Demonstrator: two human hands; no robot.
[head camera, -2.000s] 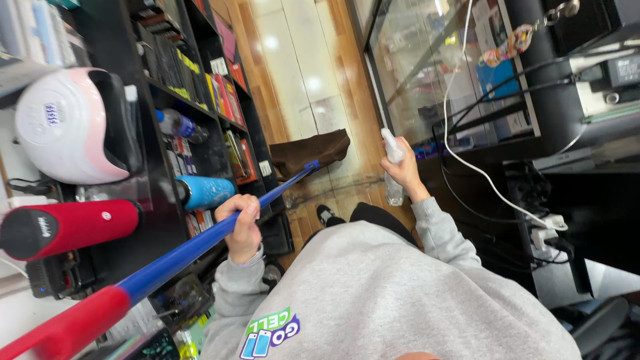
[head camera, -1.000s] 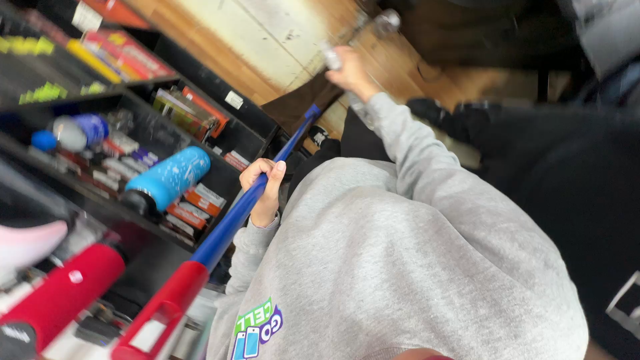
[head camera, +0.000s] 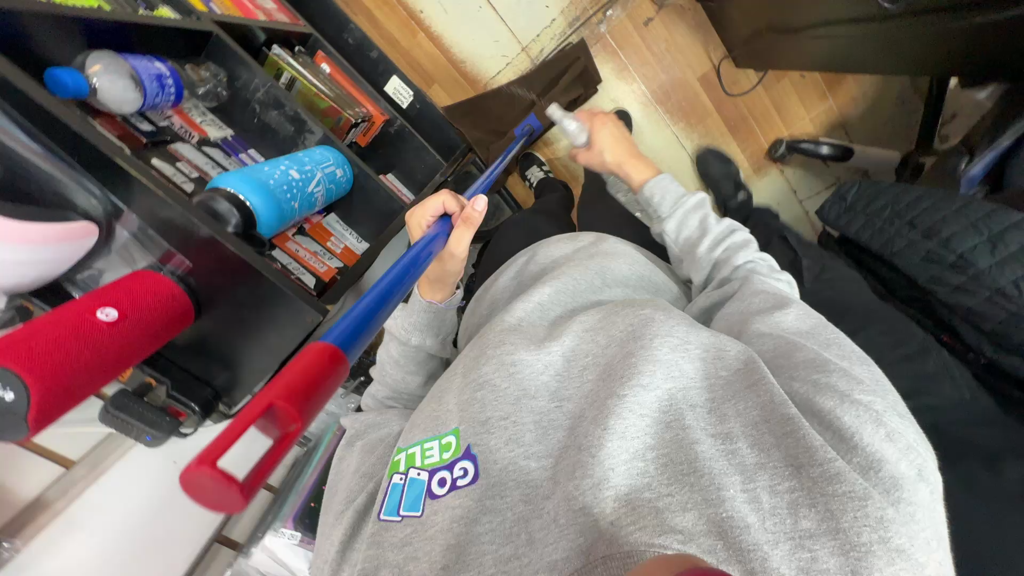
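My left hand (head camera: 448, 240) is closed round the blue shaft of a long pole (head camera: 392, 296) with a red slotted end grip. The pole slants from the lower left to a dark brown cloth (head camera: 524, 100) at its far end on the floor. What lies under the cloth is hidden. In my right hand (head camera: 612, 144), out in front above my legs, is a small clear spray bottle (head camera: 567, 125), its nozzle pointing up and left, near the cloth. Part of the bottle is hidden by my fingers.
Black shelves (head camera: 280, 336) on the left hold a blue flask (head camera: 280, 188), a plastic bottle (head camera: 128, 80) and small boxes. A red cylindrical speaker (head camera: 96, 344) sticks out at the lower left. On the right are a chair caster (head camera: 812, 150), a black quilted item (head camera: 920, 240) and another person's dark-clothed leg (head camera: 848, 288).
The view has turned toward the shelves and floor. The glass case and white cable at the right have left the picture. Both hands still hold the same things.
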